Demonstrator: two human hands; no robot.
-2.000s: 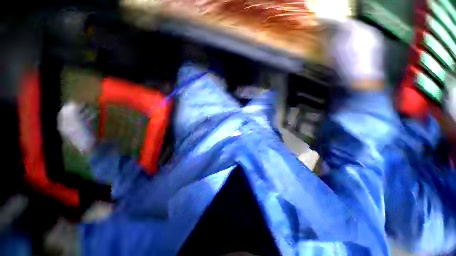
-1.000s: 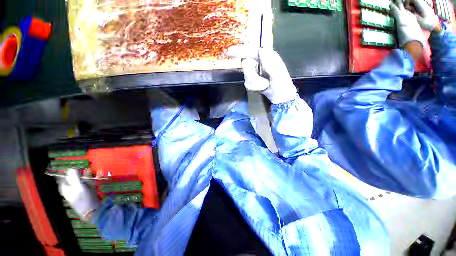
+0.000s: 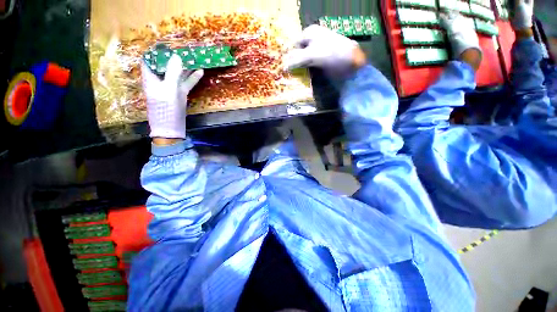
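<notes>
A narrow green circuit board (image 3: pixel 204 56) with pale pads lies over the film-covered tan pad (image 3: pixel 116 91). My left hand (image 3: pixel 167 97), in a white knit glove, grips the board near its left end, thumb and fingers around it. Reddish-brown crumbs (image 3: pixel 256 85) are spread over the pad around the board. My right hand (image 3: pixel 324 49), also in a white glove, is over the pad's right edge with its fingers bent towards the board, apart from it. It is blurred, and I cannot tell whether it holds a tool.
A blue tape dispenser (image 3: pixel 41 100) stands left of the pad. Another green board (image 3: pixel 351 25) lies right of it. A black tray with red liner (image 3: pixel 128 225) holds green boards at lower left. A neighbouring person's gloved hand (image 3: pixel 461 33) is over a red board tray (image 3: pixel 418 79).
My left hand has moved from the tray at lower left up to the pad, bringing a green board. My right hand has moved up; the dark thin tool seen there earlier no longer shows clearly.
</notes>
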